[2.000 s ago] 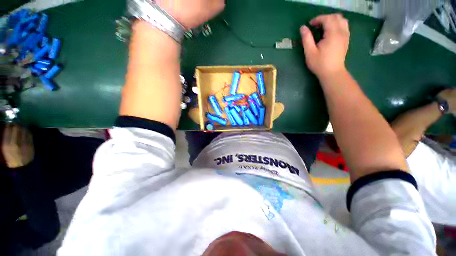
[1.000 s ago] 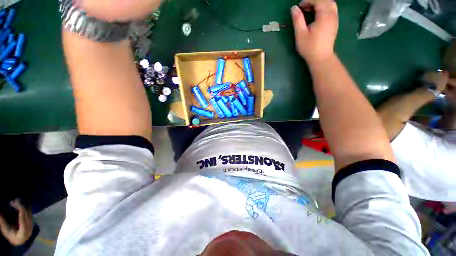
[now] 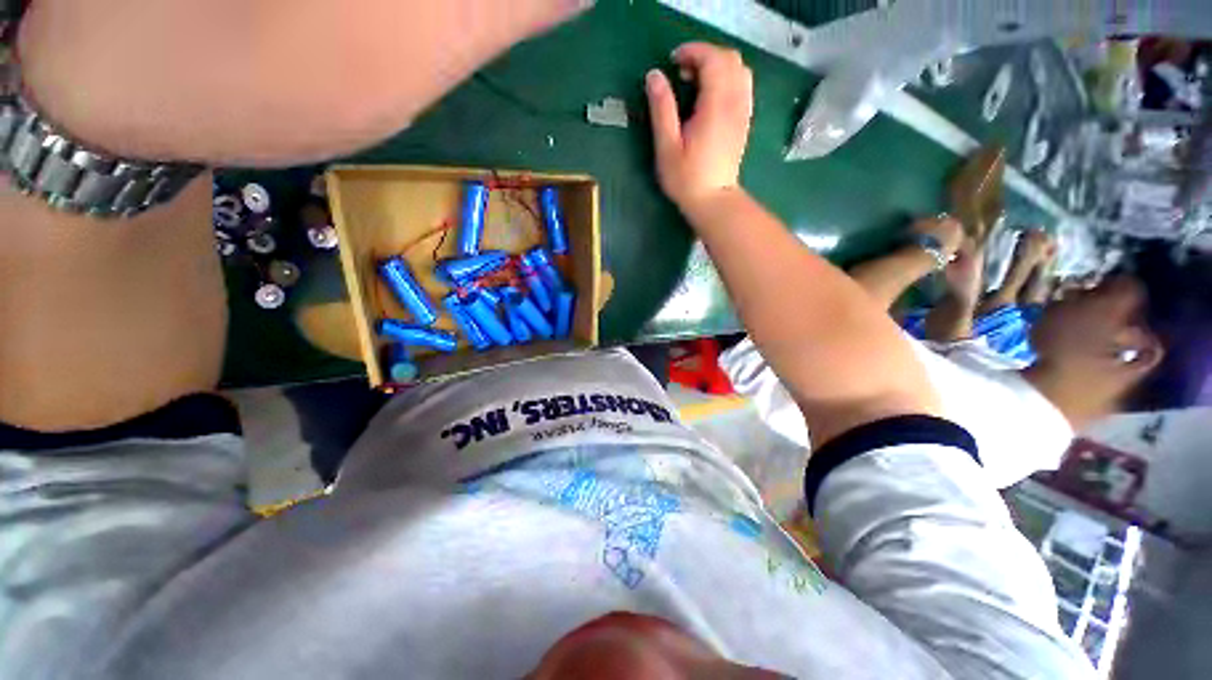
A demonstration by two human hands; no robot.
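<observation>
The shallow tan box [image 3: 348, 272] sits at the near bench edge with several blue battery cells [image 3: 403, 290] and thin red wires inside. My left hand [image 3: 266, 67] is large, blurred and close to the camera at the upper left; its fingertips are cut off or hidden, so I cannot tell what it holds. My right hand [image 3: 707, 133] rests on the bench beyond the box to the right, thumb and fingers curled but apart, with nothing visible between them. A small flat grey piece [image 3: 607, 113] lies left of the right thumb.
White and silver discs [image 3: 261, 239] lie left of the box, partly hidden by my left arm. A clear plastic bag [image 3: 837, 113] lies beyond my right hand. To the right, a seated person [image 3: 990, 399] has an arm on the green bench [image 3: 671, 286], with blue cells [image 3: 1004, 330] near them.
The view has swung right, showing more of the neighbouring person. My left hand looks larger and nearer the camera, covering the upper left. My right hand keeps about the same pose by the grey piece.
</observation>
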